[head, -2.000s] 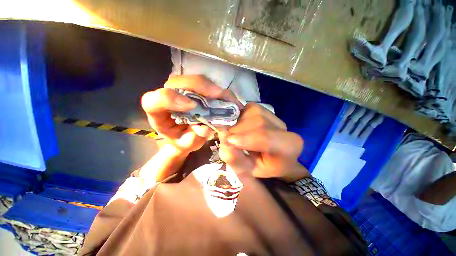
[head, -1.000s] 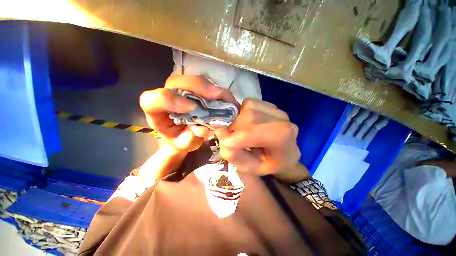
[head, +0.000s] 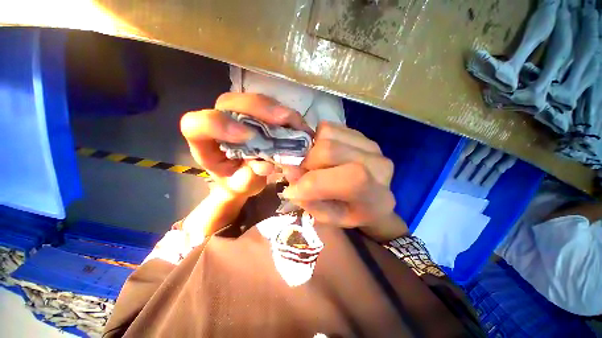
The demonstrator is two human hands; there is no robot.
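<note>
My left hand [head: 228, 142] is closed around a grey figure leg, with its darker outlined foot end [head: 288, 146] pointing right. The leg is foreshortened and partly hidden by the fingers. My right hand [head: 346, 175] is curled against the right side of the foot end, its fingertips close to the sole. The thin applicator stick, seen between these fingertips in the earliest frame, is now hidden or too small to make out. Both hands are over the lap, just below the bench edge.
The cardboard-covered bench [head: 251, 33] runs across the top. Pale legs [head: 538, 39] lie at its right. A blue tote [head: 505, 204] at right holds a white sheet [head: 455, 221] and several legs. A person's pale clothing [head: 571, 261] shows at far right. Crates of small parts [head: 66, 307] stand lower left.
The leg and left hand have shifted slightly left. My right hand has rotated and closed in beside the foot end, and the stick has gone out of sight.
</note>
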